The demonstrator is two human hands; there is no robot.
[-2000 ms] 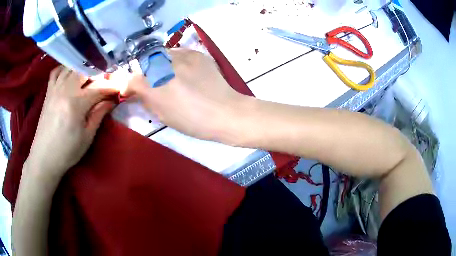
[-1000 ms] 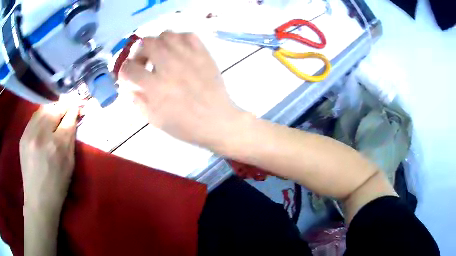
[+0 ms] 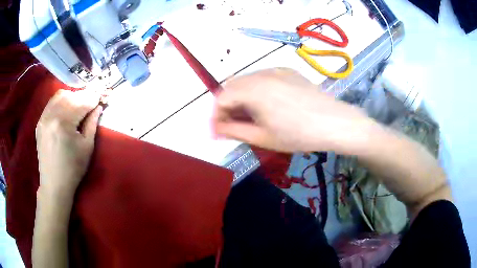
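Dark red cloth [image 3: 151,193] lies over the lap and the left part of the table, up to the sewing machine [image 3: 63,42]. My left hand [image 3: 65,128] is on the cloth by the lit needle area, thumb and forefinger closed on its edge. A grey-blue knob [image 3: 133,68] is beside the needle area. My right hand [image 3: 267,110] is blurred, over the table near its front edge, with fingers curled. A narrow red strip [image 3: 191,60] runs from behind the machine to this hand, which hides part of it; whether the hand grips it cannot be told.
Scissors [image 3: 324,47] with one red and one yellow handle loop lie open on the white tabletop [image 3: 172,112]. A ruler tape [image 3: 243,165] runs along the front edge. Small dark red scraps lie behind. Red thread ends and greenish-grey material [image 3: 387,193] are below the edge.
My right hand has moved from beside the needle area toward the front edge of the table, away from the machine. My left hand stays on the cloth by the needle. The camera view has shifted.
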